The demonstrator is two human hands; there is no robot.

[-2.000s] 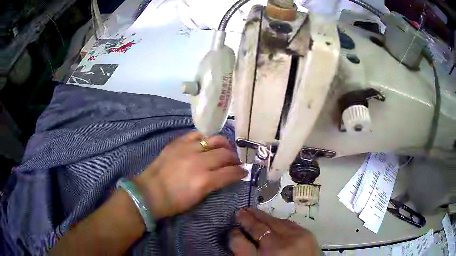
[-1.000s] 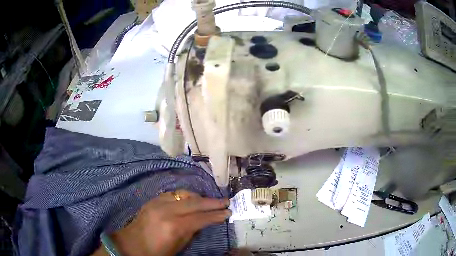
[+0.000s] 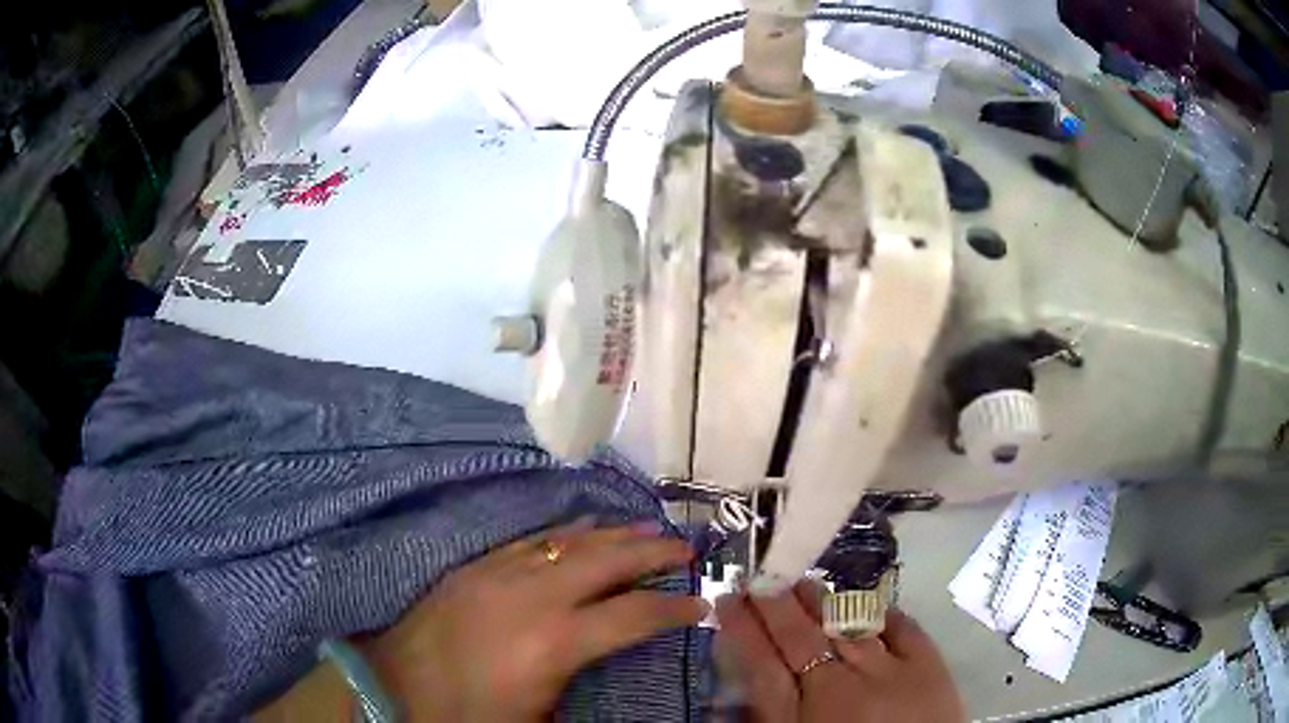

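The blue-grey garment piece (image 3: pixel 325 494) lies over the left of the machine bed, its straight edge beside the needle. A small part of a white care label (image 3: pixel 718 595) shows at that edge under the needle area; the rest is hidden. My left hand (image 3: pixel 509 636) lies flat on the cloth, fingertips at the label, with a ring and a pale green bangle. My right hand (image 3: pixel 834 664) is at the lower middle, fingertips close to the label and presser foot, partly behind a ribbed knob. Whether it pinches the label cannot be told.
The cream sewing machine head (image 3: pixel 877 269) stands over the work, with a white lamp (image 3: pixel 583 332) on its left. Spare label strips (image 3: pixel 1039 565) and black thread snips (image 3: pixel 1145 617) lie on the bed at right. White cloth (image 3: pixel 467 71) lies behind.
My right hand, almost out of view a second ago, is now beside the label under the machine head. The label's visible part is smaller. The view has shifted, showing the head further right.
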